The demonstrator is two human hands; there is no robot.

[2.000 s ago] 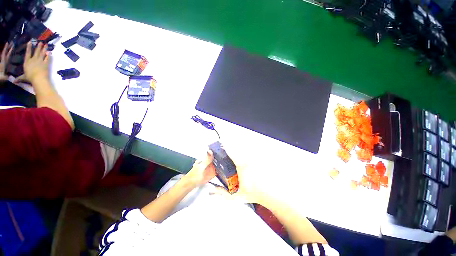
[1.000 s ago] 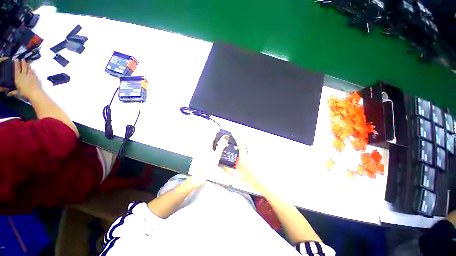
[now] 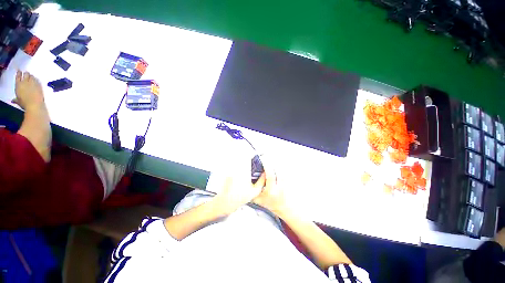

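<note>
A black controller unit [image 3: 257,167] is between my two hands, near the table's front edge. Its upper end shows; the rest is hidden by my fingers. My left hand [image 3: 239,190] is closed around its lower left side. My right hand [image 3: 270,190] holds it from the right. A thin black cord [image 3: 230,131] runs from the unit up to a bundle on the table. No orange shows on the unit from here. Two fitted units [image 3: 128,66] with orange ends and pale labels lie at the left, one below the other.
A black mat [image 3: 288,97] lies beyond my hands. Orange plastic pieces [image 3: 387,130] are piled right, beside a black open box [image 3: 423,121] and a tray of units [image 3: 472,166]. Loose black parts [image 3: 60,84] and a neighbour's hand [image 3: 29,91] are at the left.
The unit has been turned between my hands; its orange end and label no longer show. The cord bundle has shifted slightly. The neighbour's hand no longer holds a black part.
</note>
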